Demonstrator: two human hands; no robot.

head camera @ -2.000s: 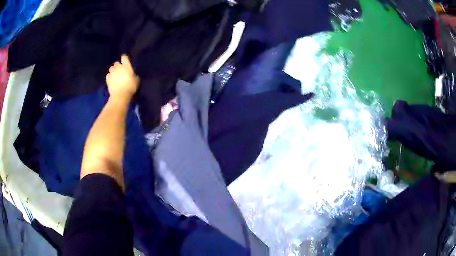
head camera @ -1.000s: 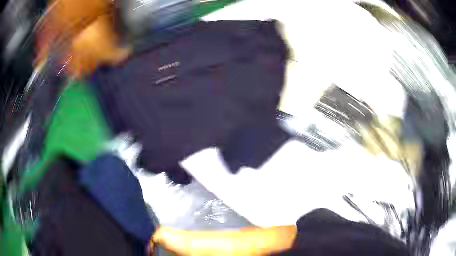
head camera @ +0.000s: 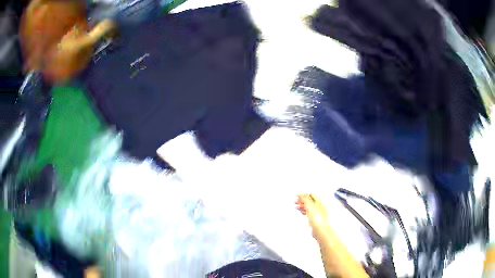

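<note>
A bare forearm, seemingly my right, comes up from the bottom edge; my right hand (head camera: pixel 307 204) is small and blurred over the white table (head camera: pixel 282 163). Its grip is unclear. My left hand cannot be made out for certain; a small skin-toned patch is cut off at the bottom left. A dark jacket with a navy part (head camera: pixel 347 130) lies crumpled at the right. A dark navy jacket (head camera: pixel 179 81) lies spread at the upper left. Black hangers (head camera: pixel 374 203) lie right of my hand.
A person's hand (head camera: pixel 81 39) and orange clothing show at the top left, by the spread jacket. Crinkled clear plastic (head camera: pixel 157 217) heaps at the lower left. Green floor (head camera: pixel 70 119) shows at the left. A skin-toned blur is cut off at the right edge.
The view has swung from the cream bin to the table. Since one second ago, the dark crumpled jacket has appeared at the right, and the forearm now points upward, not across the bottom.
</note>
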